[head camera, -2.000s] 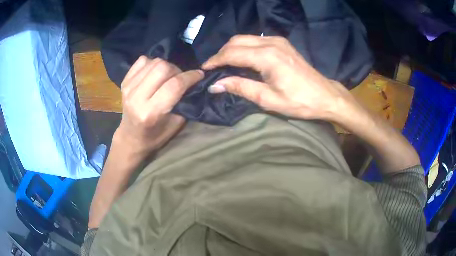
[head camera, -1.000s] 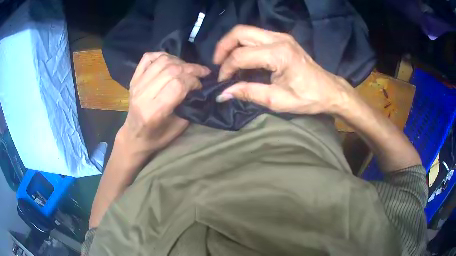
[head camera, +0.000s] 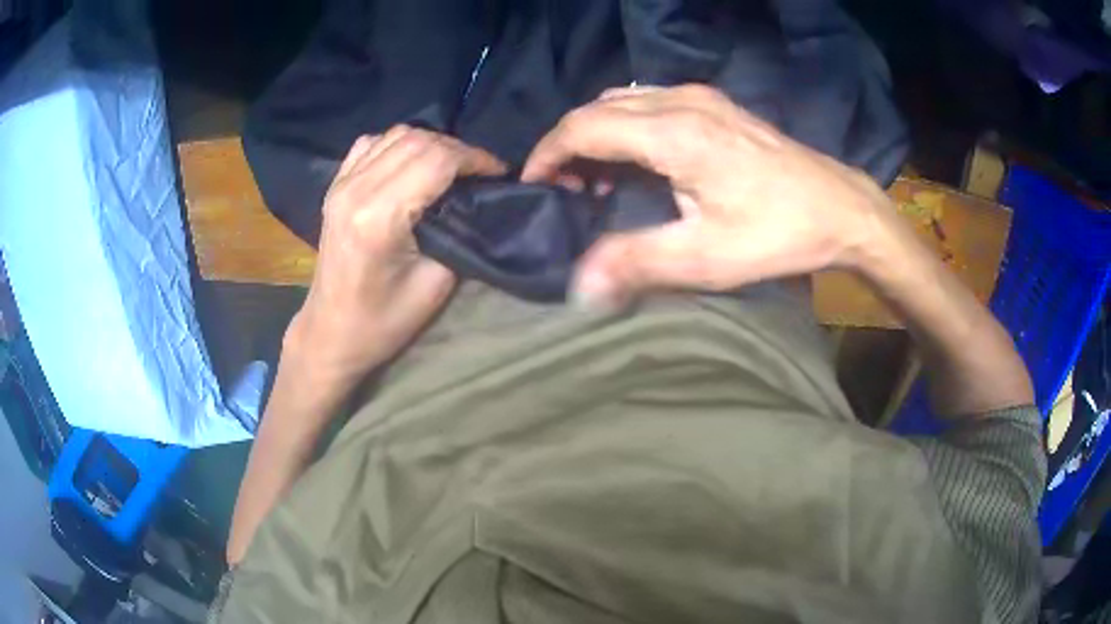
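Observation:
A large dark garment (head camera: 390, 85) lies bunched across the top centre and comes down to my lap. Its shinier black lining (head camera: 506, 232) shows between my hands, in folds. A thin white strip shows on the cloth above my left hand. My left hand (head camera: 396, 219) pinches the left side of the black fabric, its fingertips partly hidden in the folds. My right hand (head camera: 719, 201) is over the right side, thumb spread away from the fingers and blurred; the fingertips touch the cloth's upper edge.
A wooden bench (head camera: 238, 219) shows on both sides below the garment. Pale blue-white sheeting (head camera: 104, 244) hangs at the left, above a blue plastic object (head camera: 116, 482). A blue plastic crate (head camera: 1054, 280) stands at the right. Olive cloth (head camera: 609, 463) covers my lap.
My right thumb has moved down and away from the fingers. The black lining between my hands is more opened out. The white strip on the garment shows narrower than before.

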